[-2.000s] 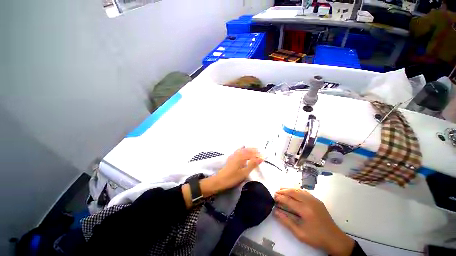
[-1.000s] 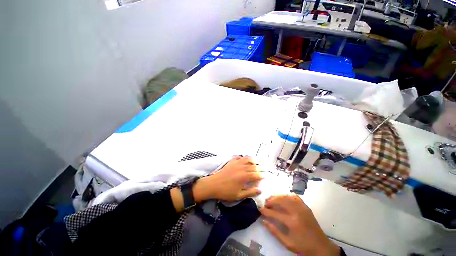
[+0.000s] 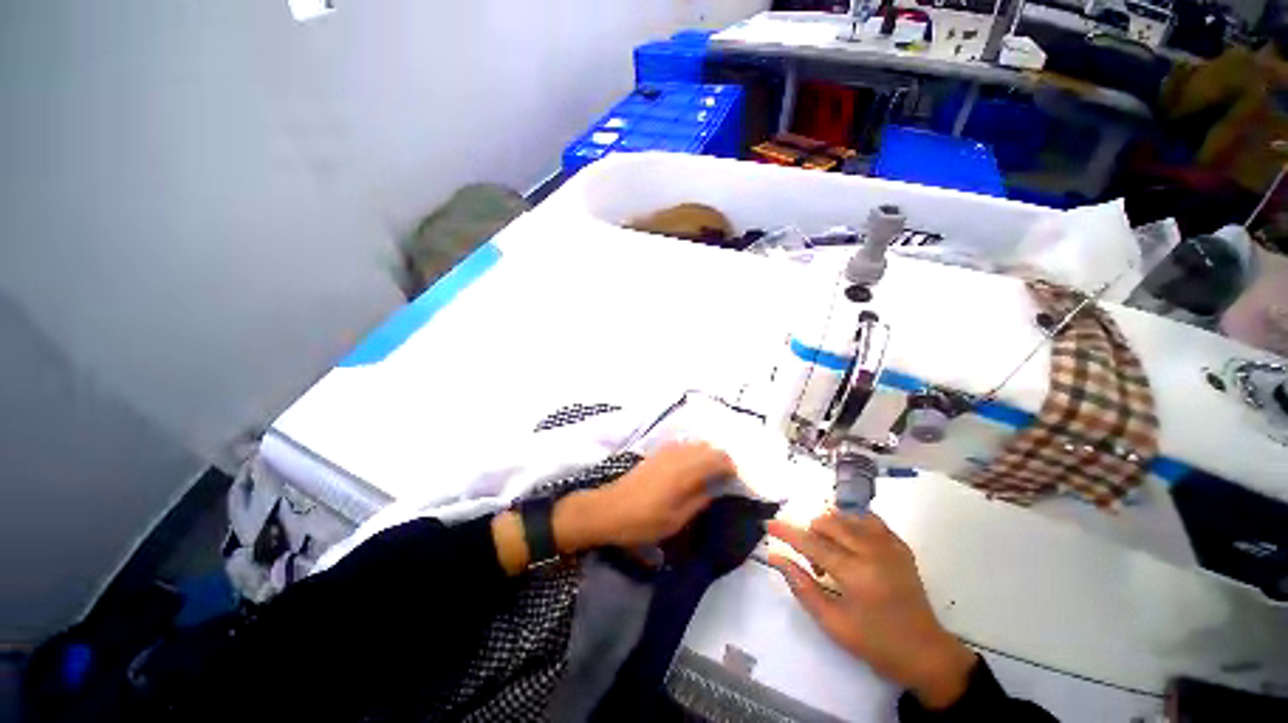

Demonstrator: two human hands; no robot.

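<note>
My left hand (image 3: 657, 494) is curled on the fabric left of the needle area, its fingers gripping a fold of it. My right hand (image 3: 862, 586) lies in front of the presser foot area (image 3: 817, 441), its fingertips at the edge of the navy fabric (image 3: 678, 600); whether they pinch it is unclear. Black-and-white checked fabric (image 3: 530, 643) and grey fabric (image 3: 605, 622) hang below my left hand. White fabric (image 3: 424, 506) lies behind my left forearm. A small checked patch (image 3: 579, 415) shows further back. The needle tip cannot be made out in the glare.
The sewing machine arm (image 3: 975, 332) extends to the right with a brown-and-cream plaid scrap (image 3: 1095, 403) draped over it. A grey knob (image 3: 879, 243) stands on the head. Blue crates (image 3: 664, 120) and another machine table (image 3: 848, 43) are behind. A white wall (image 3: 212, 184) is at left.
My left hand is more curled and slightly lower. My right hand has shifted right. More navy fabric shows between the hands, and more checked fabric shows beside my left hand.
</note>
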